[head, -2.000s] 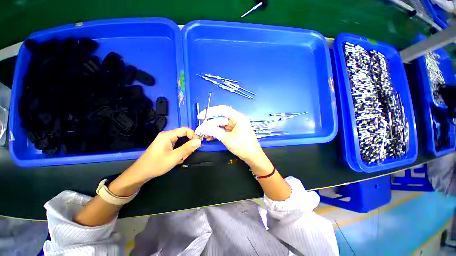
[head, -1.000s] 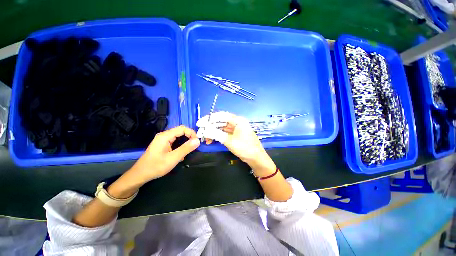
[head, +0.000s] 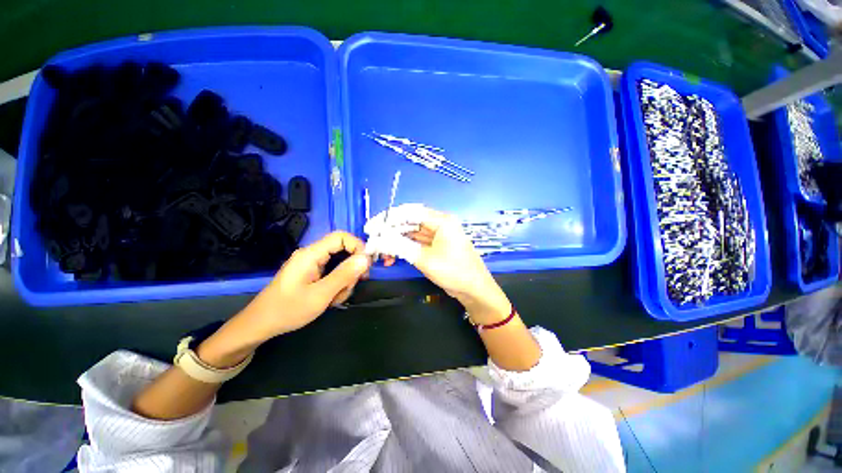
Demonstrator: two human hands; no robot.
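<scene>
My left hand [head: 318, 279] and my right hand [head: 429, 248] meet at the near left corner of the middle blue tray [head: 480, 55]. White coverings are on the right fingers. A thin silver rod [head: 395, 188] sticks up from the right fingers, which grip it. My left thumb and forefinger are pinched together at the right fingertips; what they pinch is too hidden to tell. More loose metal rods [head: 420, 155] lie in the middle tray, some partly behind my right hand. The left tray [head: 185, 297] holds a heap of black plastic housings [head: 222, 217].
A right tray [head: 653, 277] is filled with silver-and-black rods [head: 697, 194]. Another blue tray stands at the far right. A joined housing and rod [head: 601, 20] lies on the green conveyor belt [head: 517, 20]. A slim dark tool [head: 378, 302] lies on the bench edge.
The joined housing and rod on the green belt has moved right. My hands have stayed nearly in place, and the upright rod leans slightly differently than two seconds ago.
</scene>
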